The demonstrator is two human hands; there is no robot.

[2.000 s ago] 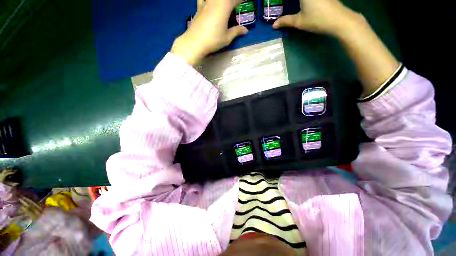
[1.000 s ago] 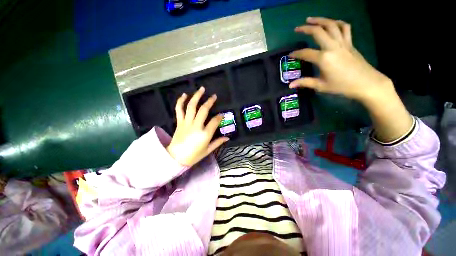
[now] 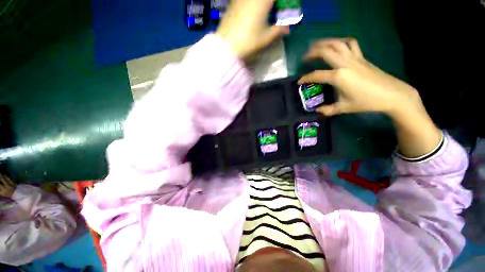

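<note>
My left hand (image 3: pixel 247 26), blurred and cut off by the top edge, is over the blue mat (image 3: pixel 143 32) with a lit watch body (image 3: pixel 289 10) at its fingertips. My right hand (image 3: pixel 367 87) pinches another lit watch body (image 3: pixel 312 96), slightly tilted, at the far right pocket of the black foam tray (image 3: pixel 236 147). Two more lit watch bodies lie in the near row, one in the right pocket (image 3: pixel 307 134) and one beside it (image 3: pixel 268 141). My left sleeve hides the tray's left part.
Two dark watch bodies with blue blocks lie on the blue mat, at left (image 3: pixel 195 13) and right (image 3: pixel 218 9). A pale shiny strip (image 3: pixel 146 71) lies between mat and tray on the green bench (image 3: pixel 69 117). Another person's sleeve (image 3: pixel 40 223) is at lower left. A red bar (image 3: pixel 364 178) shows below the bench.
My left hand has moved from the tray up to the mat with a watch body, and its near-row pocket is now empty. My right hand has closed around the far right watch body.
</note>
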